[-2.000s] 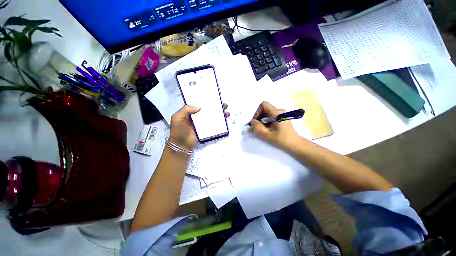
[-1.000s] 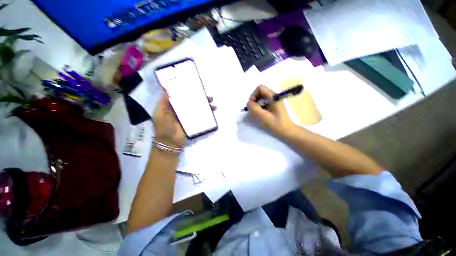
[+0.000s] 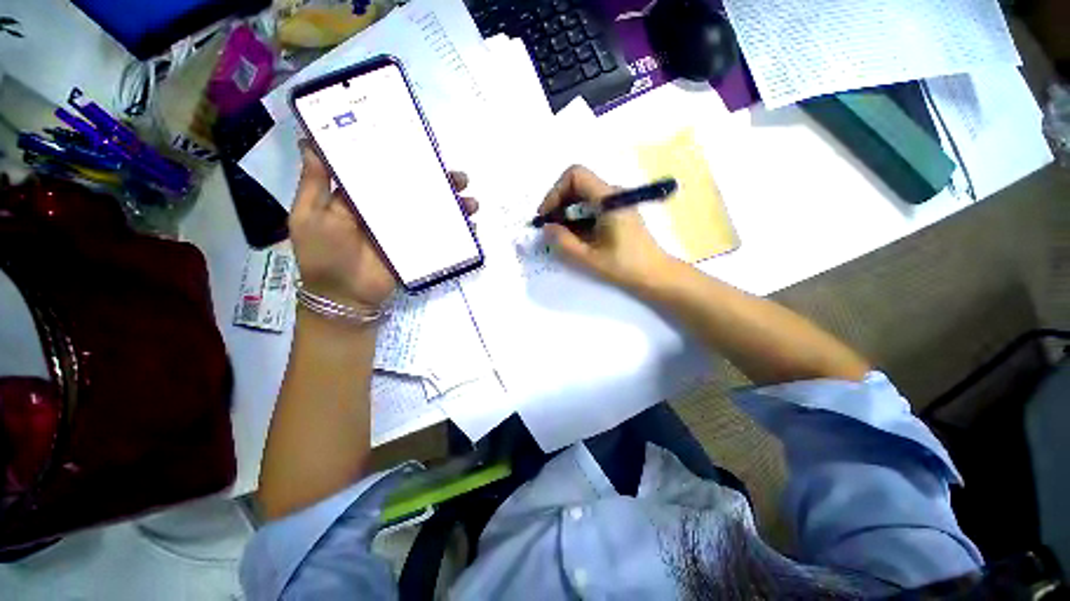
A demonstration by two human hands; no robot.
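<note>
My left hand (image 3: 340,241) holds a large smartphone (image 3: 393,176) from beneath, with fingertips showing at its right edge. Its screen is bright white with a small dark mark near the top. My right hand (image 3: 604,241) grips a black pen (image 3: 634,195) tilted to the right, its tip at the white writing paper (image 3: 598,352), near faint handwriting. My right hand rests on this sheet. More white loose papers (image 3: 440,53) lie under the phone.
A tan-yellow rectangle (image 3: 692,194) lies right of the writing hand. Keyboard (image 3: 563,49), mouse (image 3: 692,38) and purple pad (image 3: 625,35) are behind. A dark green block (image 3: 886,141) lies partly under printed sheets (image 3: 874,47). Pens (image 3: 112,153) and a dark red handbag (image 3: 129,364) are left.
The view has shifted, so the desk sits higher and further left. The phone is tilted more and appears nearer. My right hand still holds the pen on the paper, with its tip lower on the sheet.
</note>
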